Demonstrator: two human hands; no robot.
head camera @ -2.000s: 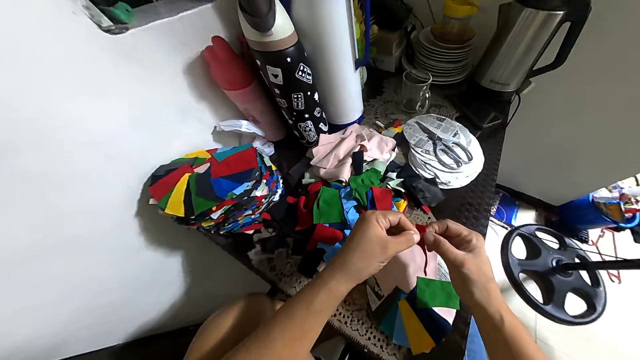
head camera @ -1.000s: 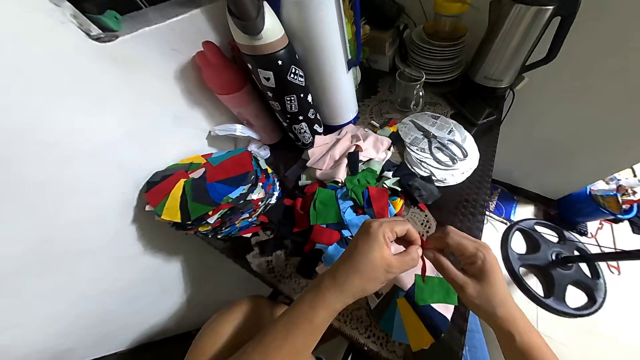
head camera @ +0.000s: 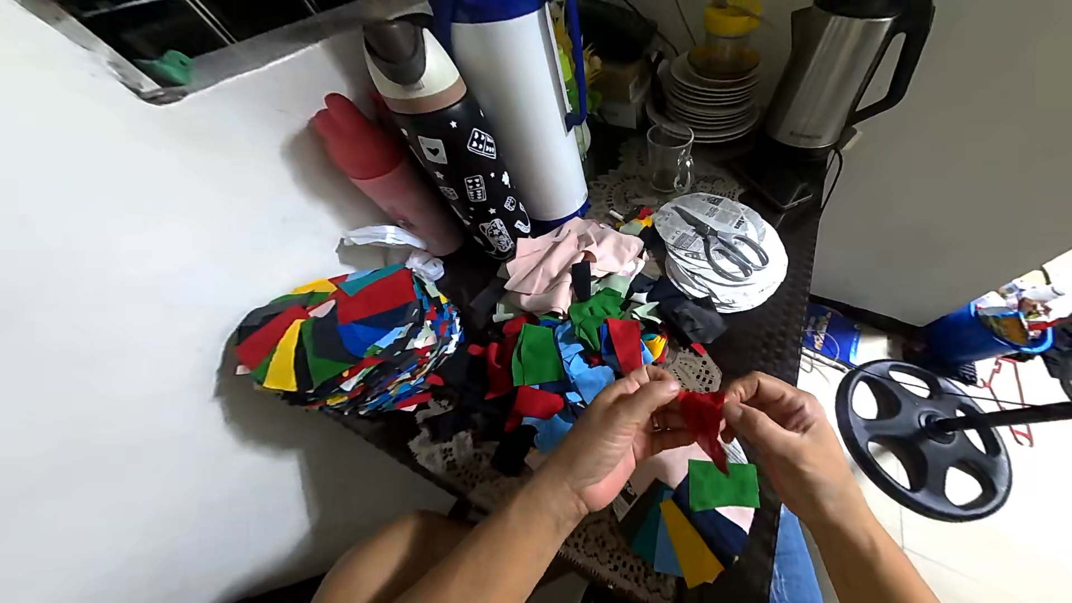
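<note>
Between my two hands a small red cloth scrap (head camera: 703, 423) is stretched. My left hand (head camera: 624, 431) pinches its left edge with thumb and finger, and my right hand (head camera: 775, 427) pinches the right edge. Just below lies a fan of cloth pieces, among them a green rectangle (head camera: 723, 485), a yellow strip (head camera: 688, 544) and a pink piece, partly on printed paper. Left of my hands is a loose heap of scraps with a green piece (head camera: 537, 355) and a pink pile (head camera: 574, 255). A thick stack of multicoloured patchwork rounds (head camera: 335, 335) stands against the wall.
Black scissors (head camera: 722, 244) rest on a stack of newspaper circles (head camera: 758, 280). Behind stand a patterned black flask (head camera: 461, 159), a white flask (head camera: 523, 109), a pink bottle (head camera: 385, 180), a glass mug (head camera: 670, 159), stacked plates (head camera: 712, 96) and a steel kettle (head camera: 829, 75). A black wheel (head camera: 924, 440) is at right.
The red scrap, narrow and bunched between my fingers before, is now spread wider. My hands have stayed over the same spot above the cloth fan.
</note>
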